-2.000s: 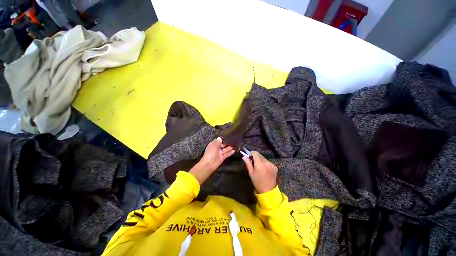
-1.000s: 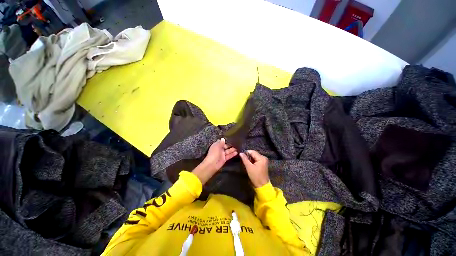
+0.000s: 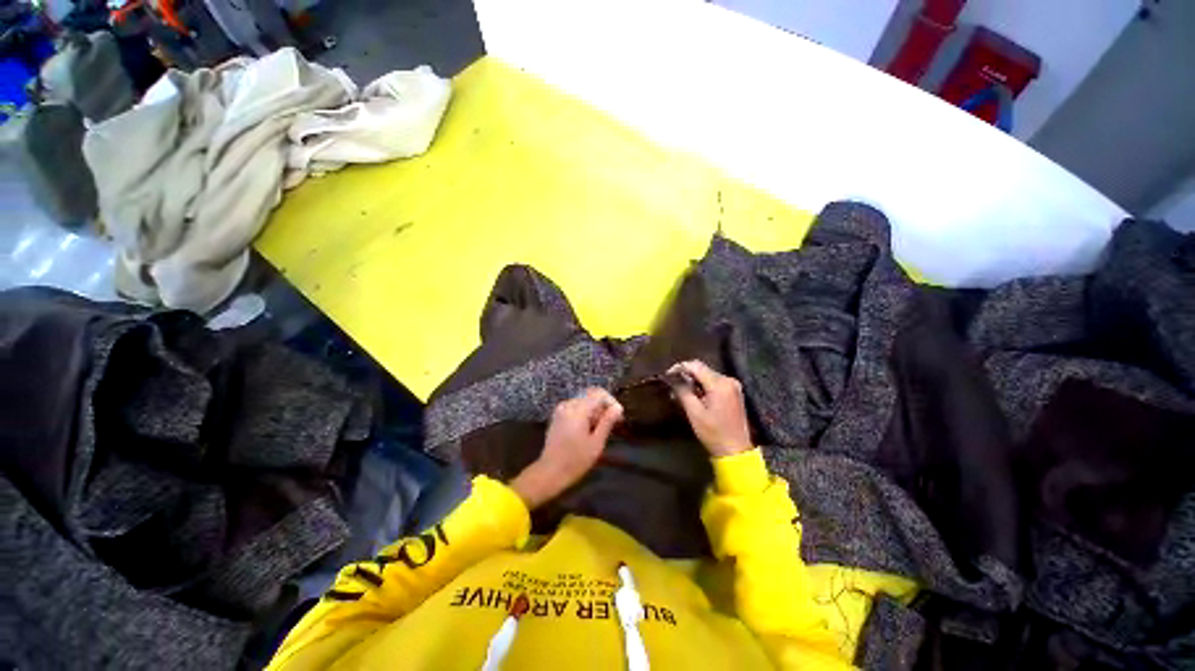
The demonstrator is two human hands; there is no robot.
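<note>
A speckled grey-brown tweed jacket [image 3: 819, 334] with smooth dark brown lining [image 3: 616, 479] lies in front of me, partly inside out. My left hand [image 3: 577, 439] pinches the dark lining edge at the centre. My right hand [image 3: 710, 404] pinches the same edge a little further right. A short stretch of the edge [image 3: 645, 391] runs between my fingertips. A small pale glint shows at my right fingertips; I cannot tell whether it is a tool.
The jacket lies on a yellow table [image 3: 524, 184] with a raised white edge [image 3: 813, 118]. More tweed garments are heaped at right [image 3: 1101, 420] and left [image 3: 197, 459]. A cream cloth [image 3: 223, 157] lies at the far left. Loose dark threads lie near my right sleeve.
My hands have moved apart, with the edge now stretched between them. The metallic snips seen earlier in my right hand no longer show clearly. The whole view has shifted slightly.
</note>
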